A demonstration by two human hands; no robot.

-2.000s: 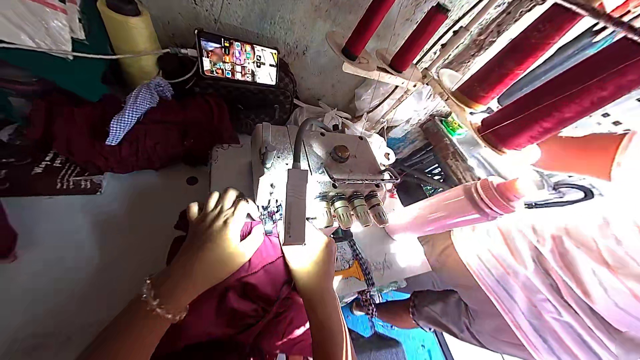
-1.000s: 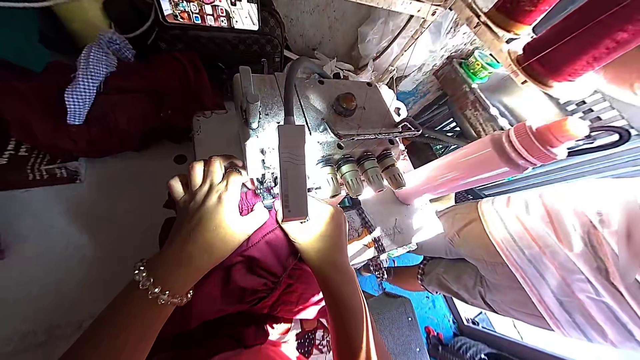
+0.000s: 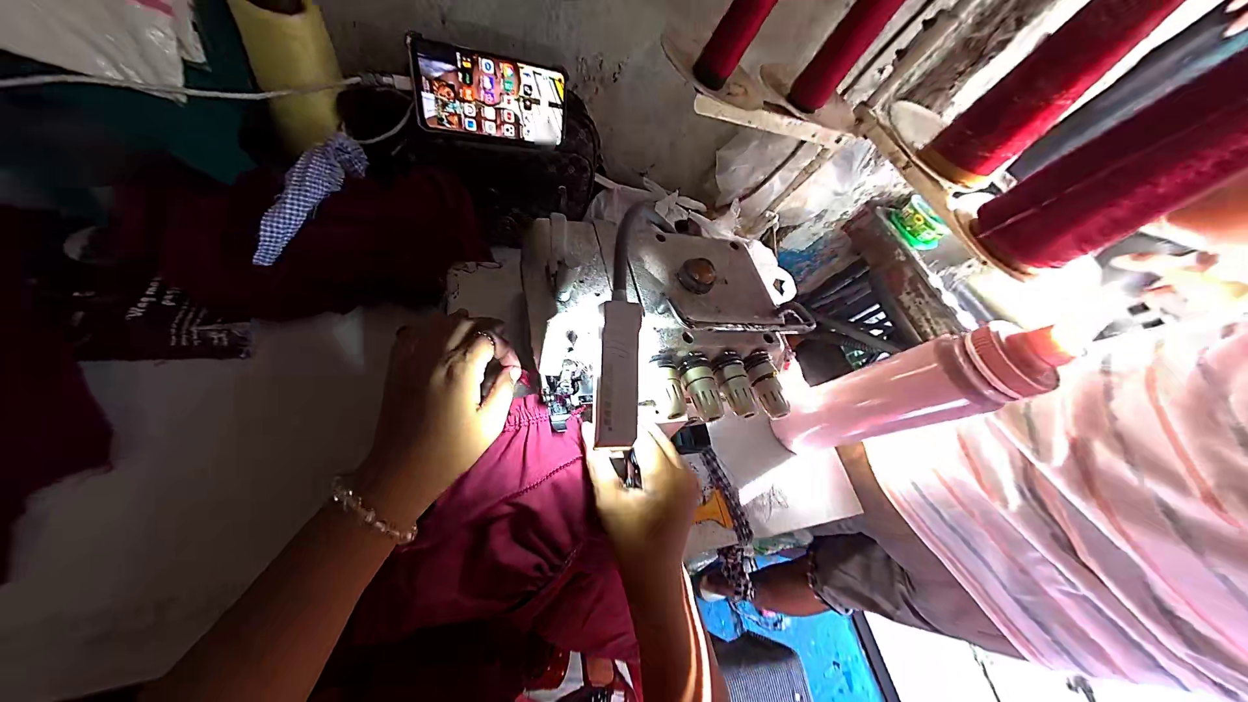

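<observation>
A maroon fabric piece [image 3: 517,507] with a gathered seam lies at the presser foot [image 3: 560,405] of an overlock sewing machine [image 3: 663,283]. My left hand [image 3: 439,395], with a beaded bracelet at its wrist, holds the fabric's edge just left of the foot. On the right of the seam, below the lamp, my right hand [image 3: 648,492] grips the fabric; its fingertips are partly hidden by the grey lamp bar [image 3: 618,375]. Bright light falls on the needle area. Tension knobs [image 3: 720,385] sit right of the lamp.
A phone [image 3: 489,93] with a lit screen stands behind the machine. Maroon cloth [image 3: 390,239] lies at the left. Red thread cones [image 3: 1053,93] are at the upper right. A pink bottle [image 3: 907,385] stands right of the machine, beside a person in a striped garment [image 3: 1092,487].
My left hand's fingers are more curled than a second ago. My right hand remains on the fabric near the lamp. The view has shifted, showing more of the phone and thread cones than a second ago.
</observation>
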